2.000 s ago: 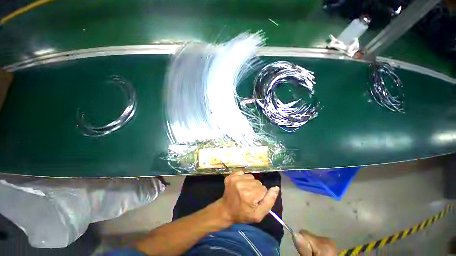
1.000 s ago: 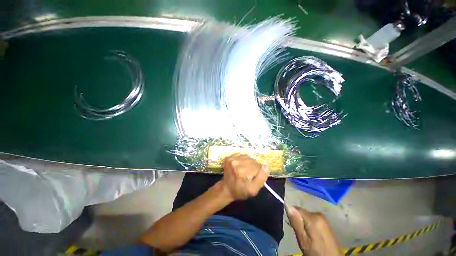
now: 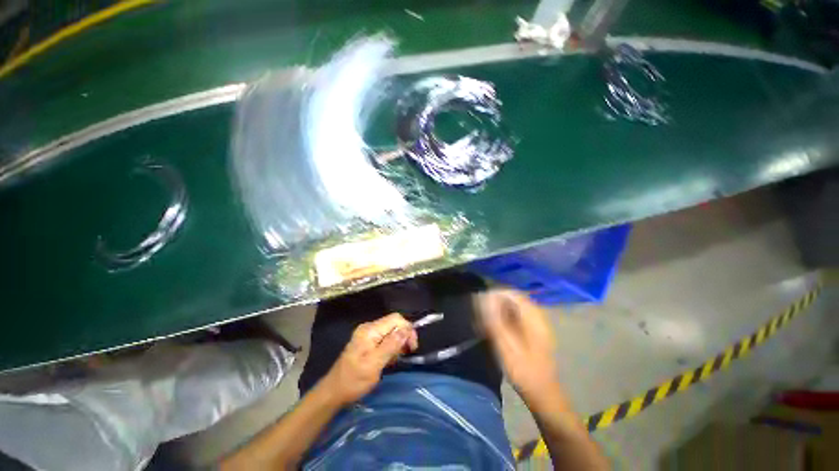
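My left hand [image 3: 379,346] is over my lap with its fingers closed on a thin pale strand [image 3: 443,353], which curves to the right below my right hand. A short pale end sticks out above the left fingertips. My right hand [image 3: 511,324] is blurred at the right of the lap; its fingertips and its hold on the strand cannot be made out. The pale block [image 3: 379,256] lies at the bench edge in front of me, with wrinkled clear film [image 3: 467,241] around it.
A fanned pile of clear strands [image 3: 342,138] lies mid-bench. A dark-and-silver coil [image 3: 440,138] is right of it, a smaller bundle [image 3: 635,85] far right, and a sparse crescent [image 3: 164,226] left. A blue crate [image 3: 580,267] and whitish bag [image 3: 175,391] are below the bench.
My left hand has moved back from the bench edge to over my lap. My right hand has moved up and forward. The strand, straight between the hands before, now curves. The view has turned.
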